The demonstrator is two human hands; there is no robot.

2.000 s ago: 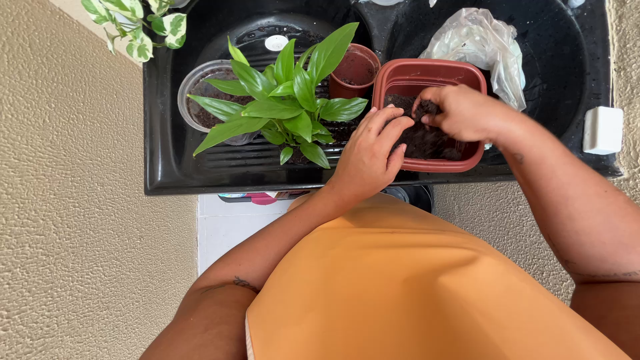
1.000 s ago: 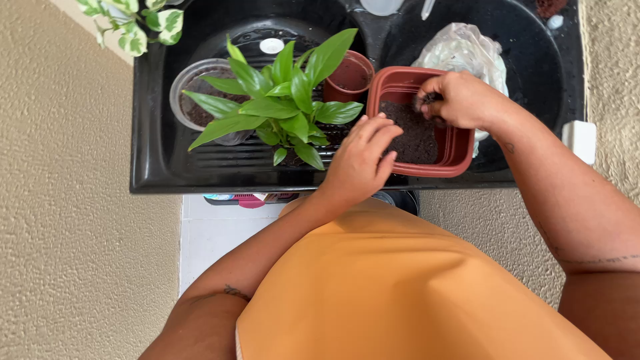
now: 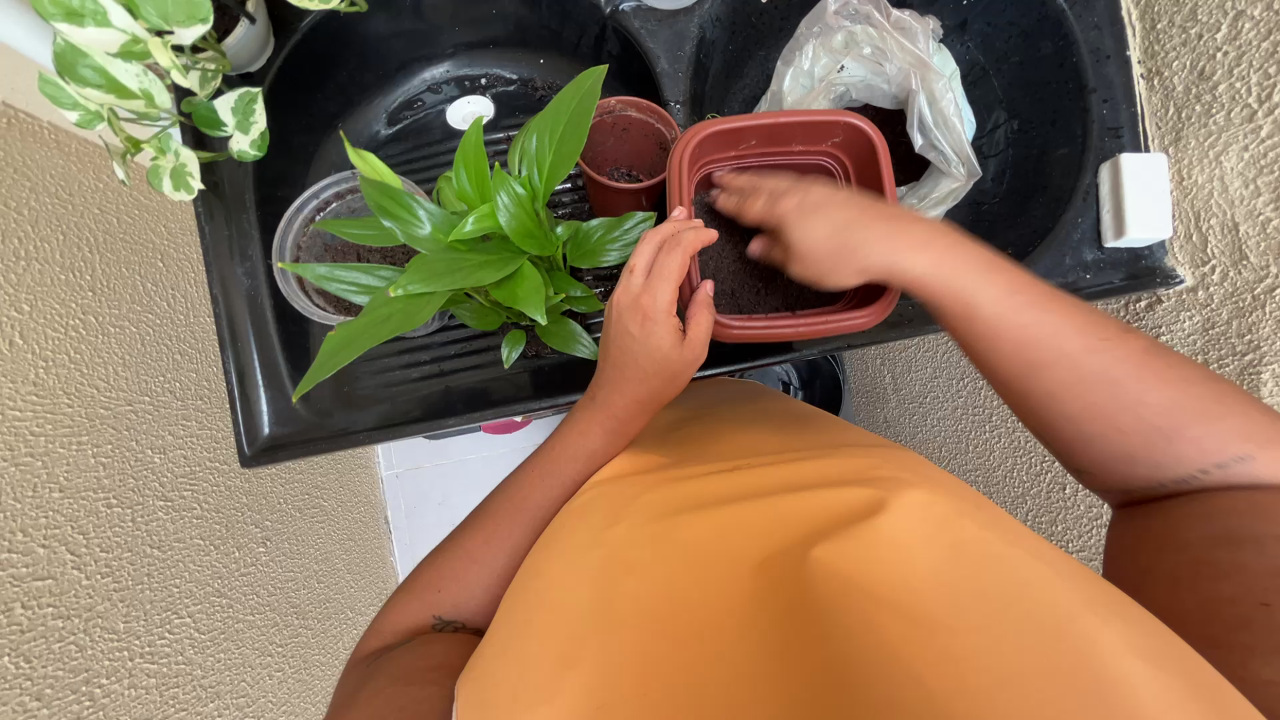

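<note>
A reddish-brown plastic planter (image 3: 790,325) with dark soil (image 3: 745,280) in it stands on a black double sink. My left hand (image 3: 660,300) rests against the planter's left wall, fingertips at the rim. Inside the planter, my right hand (image 3: 815,225) is blurred, its fingers spread over the soil at the left. Left of my left hand lies a leafy green plant (image 3: 490,250), its base mostly hidden by leaves. A small brown pot (image 3: 628,150) with some soil stands behind it. Under the leaves at the left is a clear plastic container (image 3: 292,255) holding soil.
An open clear plastic bag (image 3: 860,50) with dark soil sits in the right basin behind the planter. A white block (image 3: 1135,200) is on the sink's right edge. A variegated plant (image 3: 110,75) hangs over the back left corner. The sink's front rim (image 3: 420,415) runs before my body.
My right hand has moved left inside the planter, and its fingers, bunched around dark soil earlier, are now spread. My left hand stays at the planter's left side.
</note>
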